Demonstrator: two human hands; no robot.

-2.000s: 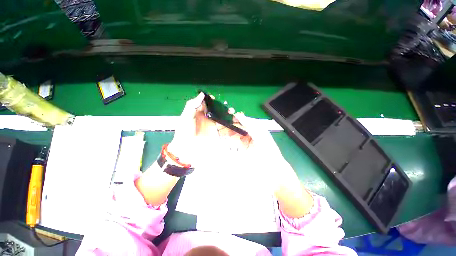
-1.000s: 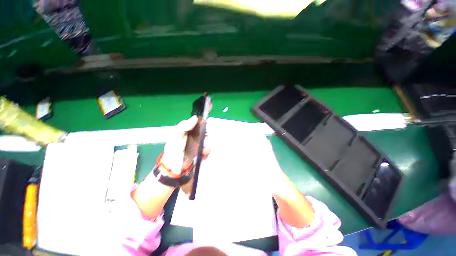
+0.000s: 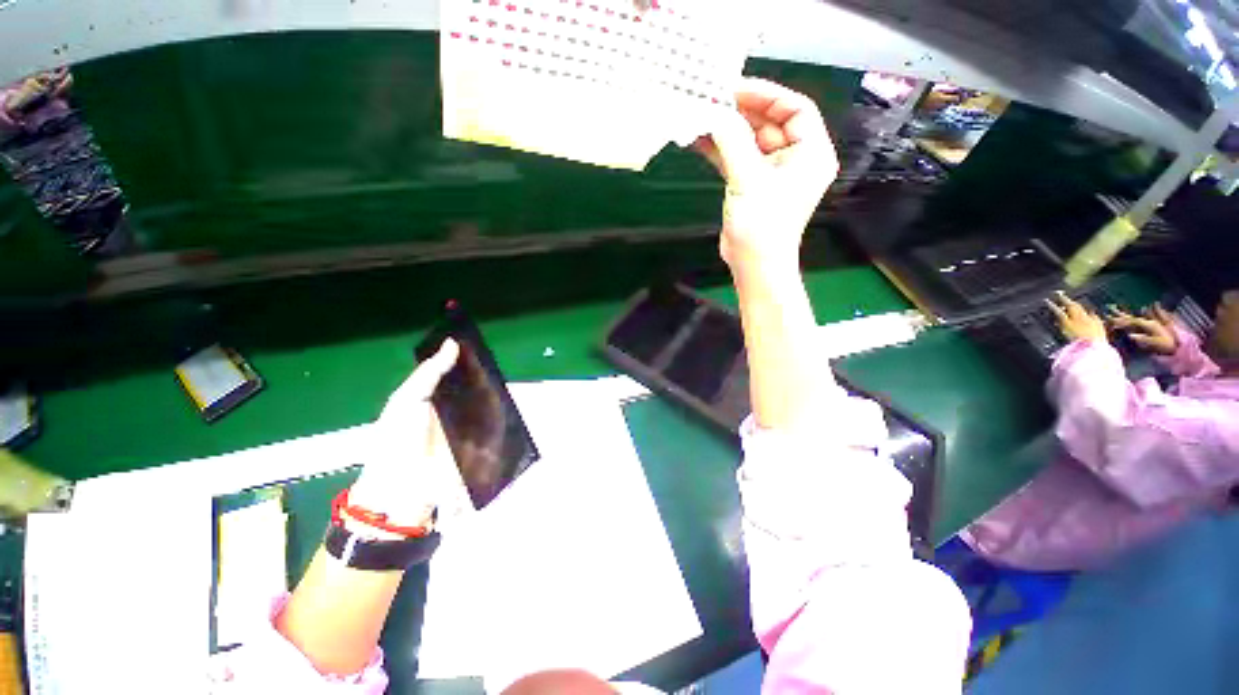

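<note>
My left hand (image 3: 419, 421) holds a black smartphone (image 3: 478, 410) upright at a slant above the white paper, its glossy dark face showing. A red cord and a black strap are on the left wrist. My right hand (image 3: 777, 156) is raised high, with its fingertips at the lower right edge of a hanging pale sheet (image 3: 584, 75) with rows of small red and dark dots. Whether it grips the sheet or picks something from it is not clear. The phone tray (image 3: 679, 356) lies behind my right forearm, partly hidden.
A waiting phone unit (image 3: 218, 380) lies on the green strip, another (image 3: 16, 414) at the left edge. White paper (image 3: 557, 557) lies in front; a record sheet (image 3: 109, 584) and a white-yellow block (image 3: 252, 570) are at left. Another person (image 3: 1141, 407) in pink works at right.
My right hand has risen from the work area to the hanging sheet. My left hand has turned the phone so its face shows. The view has tilted up and shifted right.
</note>
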